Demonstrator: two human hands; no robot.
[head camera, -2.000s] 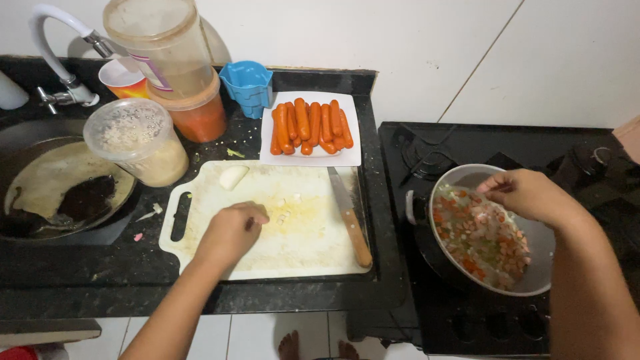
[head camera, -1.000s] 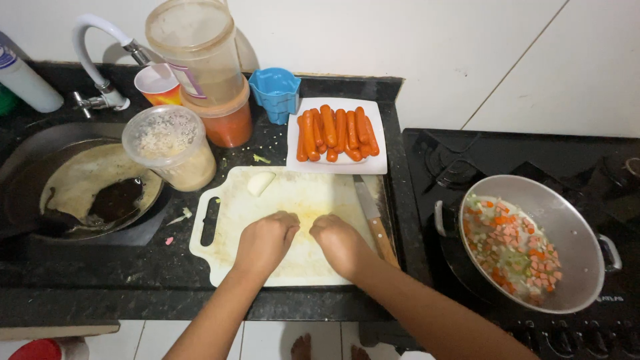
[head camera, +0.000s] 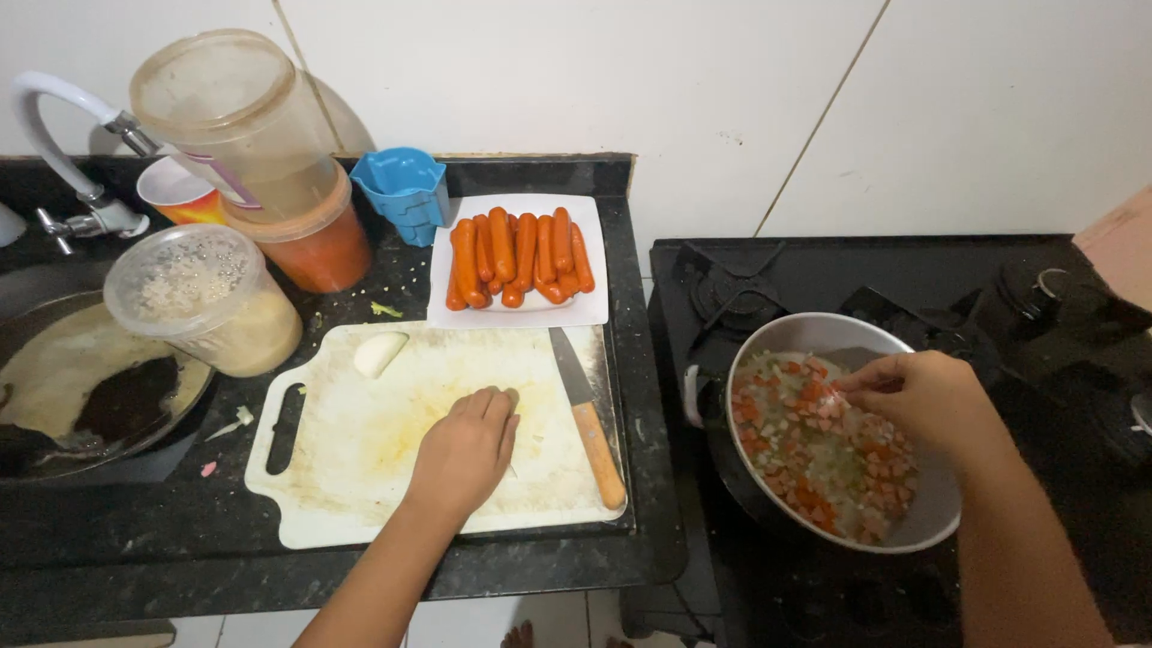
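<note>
My left hand (head camera: 468, 445) rests palm down on a white plastic cutting board (head camera: 351, 490), fingers together; whether anything lies under them is hidden. A piece of onion (head camera: 379, 354) sits near the board's top edge. Right of my hand lies a knife with a wooden handle (head camera: 598, 454). My right hand (head camera: 918, 396) is over a metal pot (head camera: 931, 522), fingertips pinched; small bits seem to be between them, too small to name. Diced sausage, carrot and pale chopped pieces (head camera: 823, 450) fill the pot's bottom. Whole sausages (head camera: 517, 252) are piled on a white square plate (head camera: 576, 315).
The pot stands on a black stove (head camera: 670, 297) with several burners. On the dark counter are a blue plastic cup (head camera: 402, 193), a tub with pale contents (head camera: 207, 301), stacked containers (head camera: 297, 238) and a patterned cup (head camera: 184, 193). A wet pan (head camera: 99, 387) sits by the faucet (head camera: 76, 171).
My right hand has moved from the cutting board, beside my left hand, to above the pot. My left hand remains on the board.
</note>
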